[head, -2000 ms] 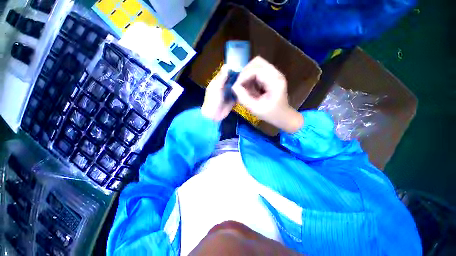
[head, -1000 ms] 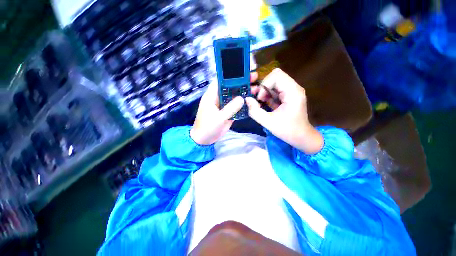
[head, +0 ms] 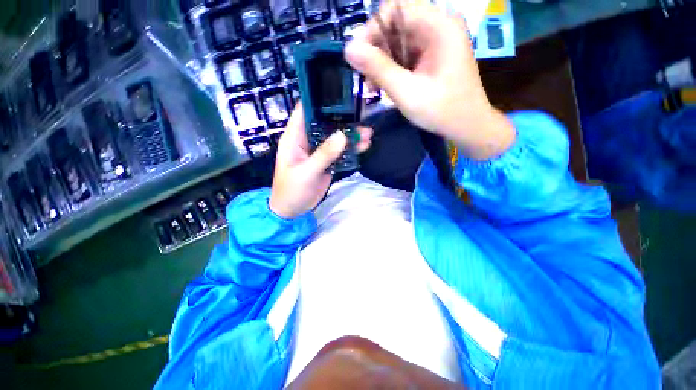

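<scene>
My left hand (head: 301, 171) holds a dark teal keypad phone (head: 330, 87) upright, screen side towards me, with the thumb on its keys. My right hand (head: 423, 68) is raised at the phone's upper right, fingers bent and blurred. Something thin and dark shows between its fingers, possibly tweezers, but I cannot tell. The lens tray (head: 243, 76) with black-bordered square windows lies behind the phone. The phone's upper right edge is close to my right fingertips.
A clear phone tray (head: 179, 156) with several dark phones lies at left. A narrow small parts tray (head: 192, 221) sits by the bench edge. A pale card with a yellow piece (head: 496, 30) is at top right. Brown cartons (head: 546, 99) and a blue bag (head: 629, 148) are at right.
The view has turned towards the left trays. My right hand has moved from the phone's keys up to beside its screen. My left hand still holds the phone.
</scene>
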